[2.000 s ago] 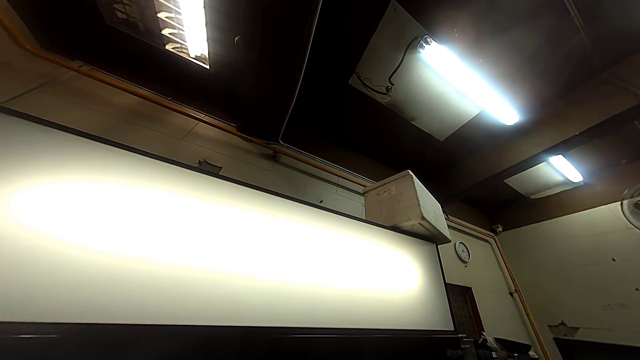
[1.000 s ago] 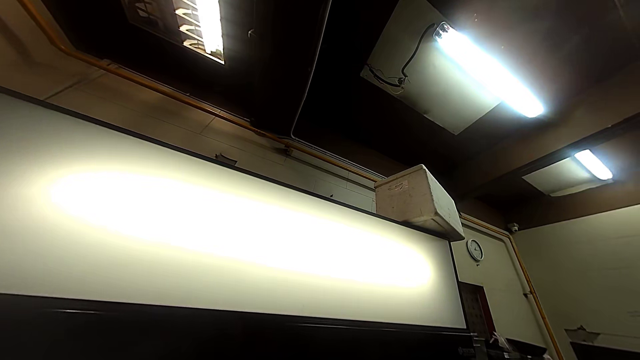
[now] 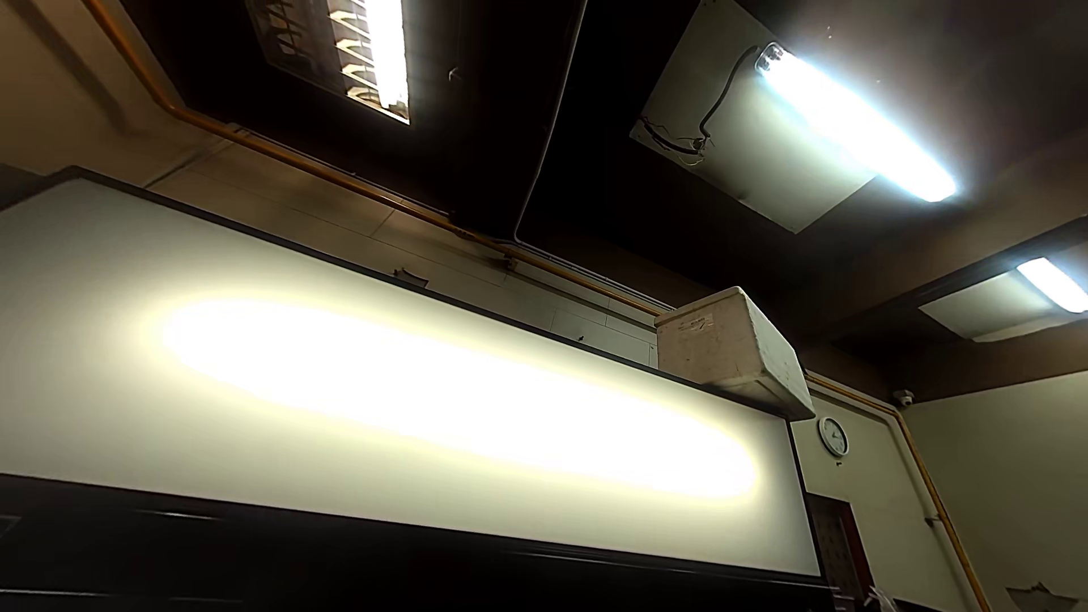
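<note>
Neither my left hand nor my right hand shows in the head view, so what they hold or touch is hidden. Across the view runs a long, glowing white light panel (image 3: 476,408) in a dark frame, brightest in a long band along its middle. On top of its right end sits a whitish box (image 3: 710,344) with a lid, its corner jutting past the panel's edge.
Below the panel is a dark surface (image 3: 340,565). Overhead are a lit tube lamp (image 3: 858,123) with loose wires, a second tube lamp (image 3: 1054,285) and a louvred lamp (image 3: 387,59). A round clock (image 3: 833,437) and a yellow-orange pipe (image 3: 943,518) are on the wall.
The view has shifted a little to the left, and more of the panel's left end shows. Nothing in the room has plainly moved.
</note>
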